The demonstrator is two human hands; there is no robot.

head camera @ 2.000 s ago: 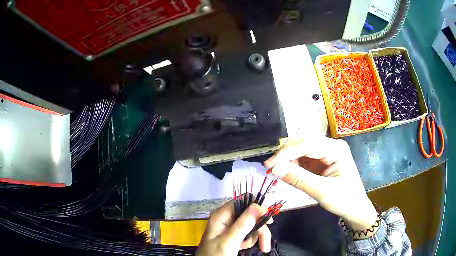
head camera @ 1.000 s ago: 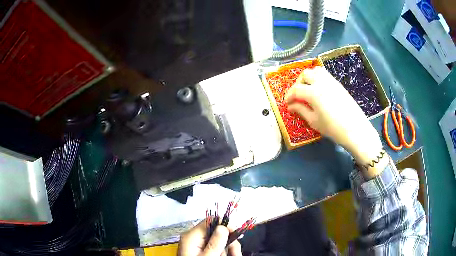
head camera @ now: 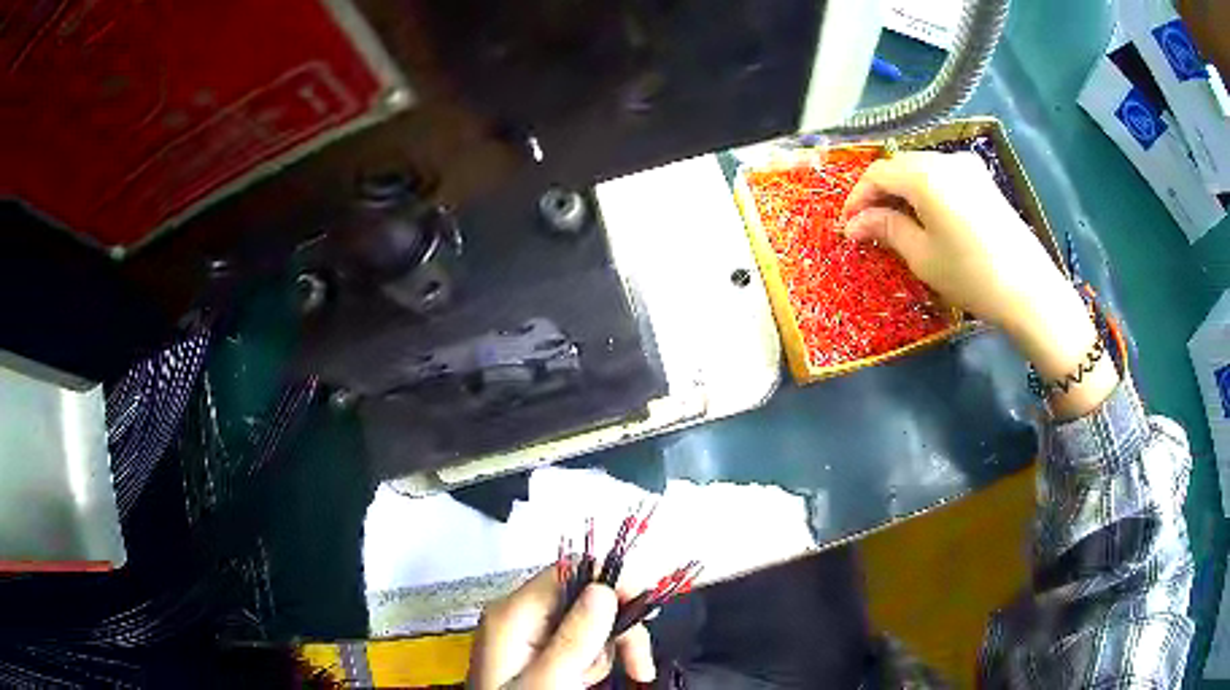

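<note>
My left hand is at the bottom centre, partly cut off by the frame's edge. It holds several black cable leads fanned upward, with thin red and black cores and some red sleeves at their ends. My right hand is over the red sleeve box, a yellow-edged tray full of orange-red pieces. Its fingertips are bent together above the pieces. Whether they pinch a sleeve cannot be told. The black sleeve box is partly hidden behind my right hand.
The dark press with a red plate fills the upper left. A torn paper sheet lies before it. A cable bundle and a metal chute are at left. Scissors are partly hidden by my right wrist. A grey conduit curves behind the trays.
My right hand has gone from the leads to the red sleeve box and stays over it, now nearer its right side. My left hand keeps holding the leads. The view has shifted.
</note>
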